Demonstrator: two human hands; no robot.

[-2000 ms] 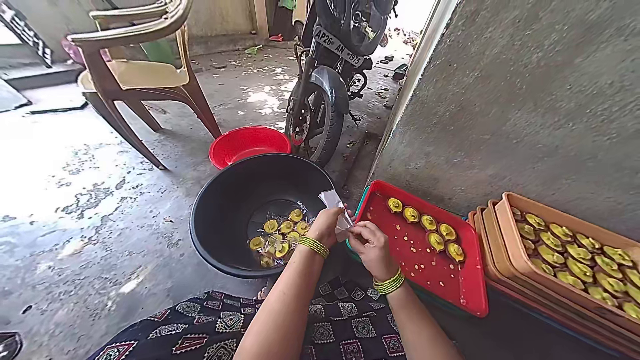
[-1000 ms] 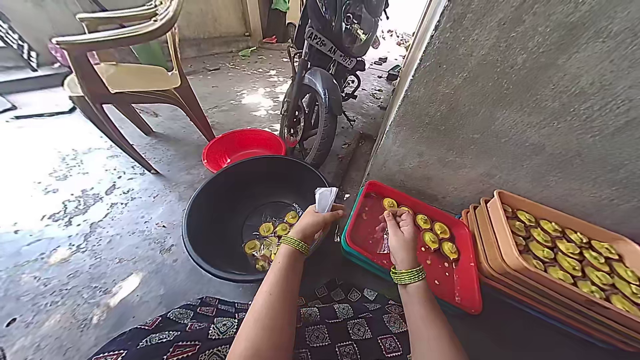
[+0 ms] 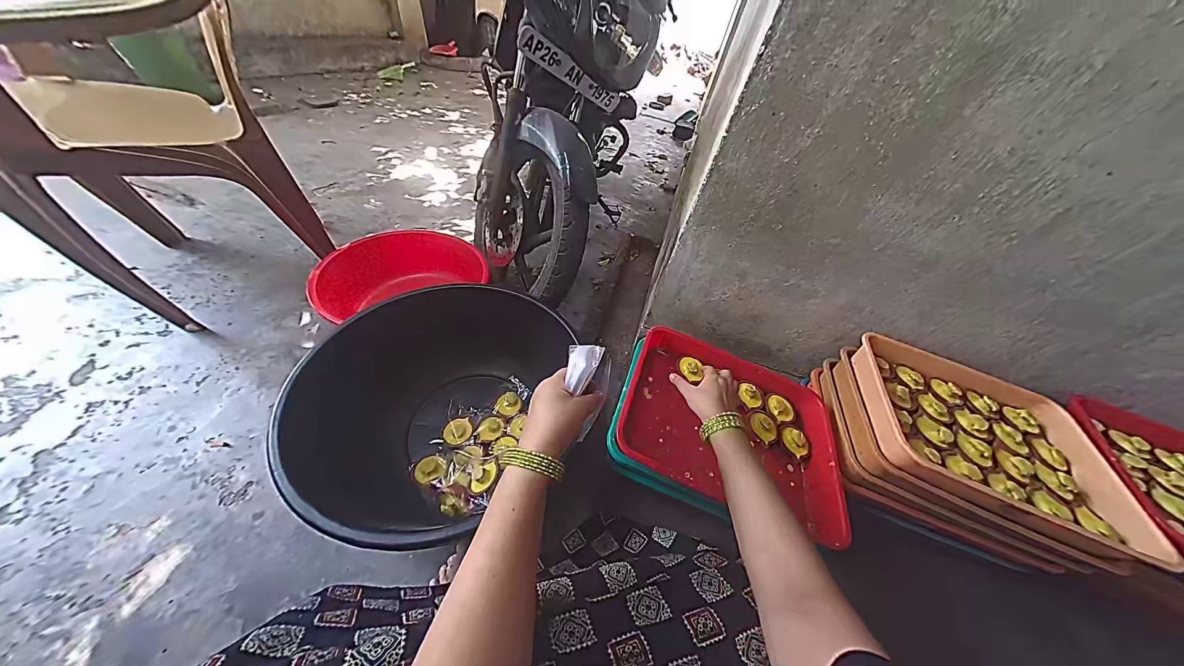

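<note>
My left hand (image 3: 558,413) is closed on a clear plastic packet with a folded white paper (image 3: 584,367), over the right rim of a black plastic tub (image 3: 342,407). Several small round yellow-green pieces (image 3: 458,431), some in clear wrapping, lie at the bottom of the tub. My right hand (image 3: 710,393) reaches into a red plastic tray (image 3: 666,425), its fingers at a round yellow piece (image 3: 691,369) near the back edge; whether they grip it cannot be told. More round yellow pieces (image 3: 763,427) with dark rims lie to the right of that hand.
Stacked peach plastic trays (image 3: 980,495) filled with similar pieces stand at the right, with another red tray (image 3: 1133,430) beyond. A red basin (image 3: 398,264) sits behind the tub, near a motorcycle's front wheel (image 3: 546,231). A plastic chair (image 3: 185,157) stands back left; a rough wall (image 3: 925,185) rises behind the trays.
My right hand has moved from beside my left hand to the red tray. The left hand still holds the packet.
</note>
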